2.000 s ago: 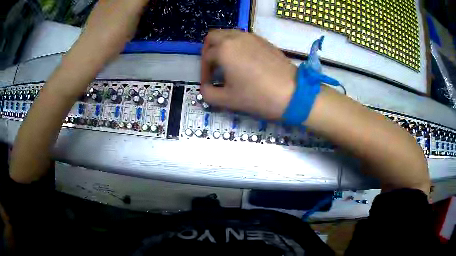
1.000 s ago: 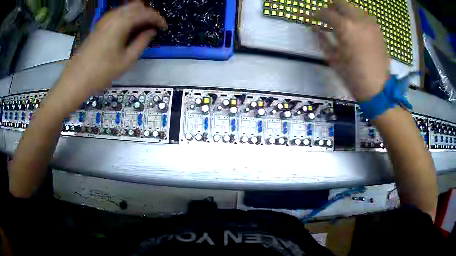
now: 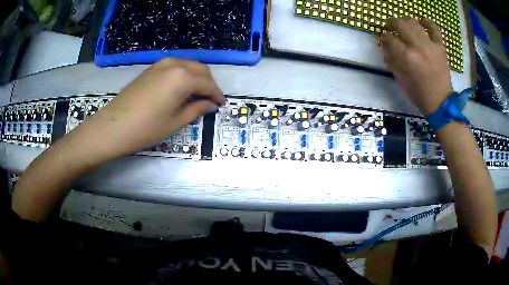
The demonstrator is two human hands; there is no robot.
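The circuit board panel (image 3: 287, 139) lies in the line in front of me, with several yellow-topped transformers (image 3: 274, 114) along its upper side and blue capacitors along its middle. My left hand (image 3: 187, 92) is over the panel's upper left corner, fingertips bunched together; whether a small part is between them cannot be told. My right hand (image 3: 410, 47), with a blue wrist strap (image 3: 450, 111), is at the yellow transformers (image 3: 357, 15) on the white board (image 3: 329, 42), fingers bent down; its fingertips are partly hidden and any part in them cannot be seen.
A blue bin (image 3: 184, 57) of black leaded parts stands behind the line. More panels (image 3: 28, 123) lie left and right, with dark gaps between. A pale ledge with a dark pad (image 3: 321, 221) and a blue coiled cord (image 3: 399, 224) is in front. Crinkled clear plastic is at far right.
My left hand has moved from the blue bin down to the panel's left end. My right hand, over the panel at first, is at the transformers. The panel has shifted slightly right since one second ago.
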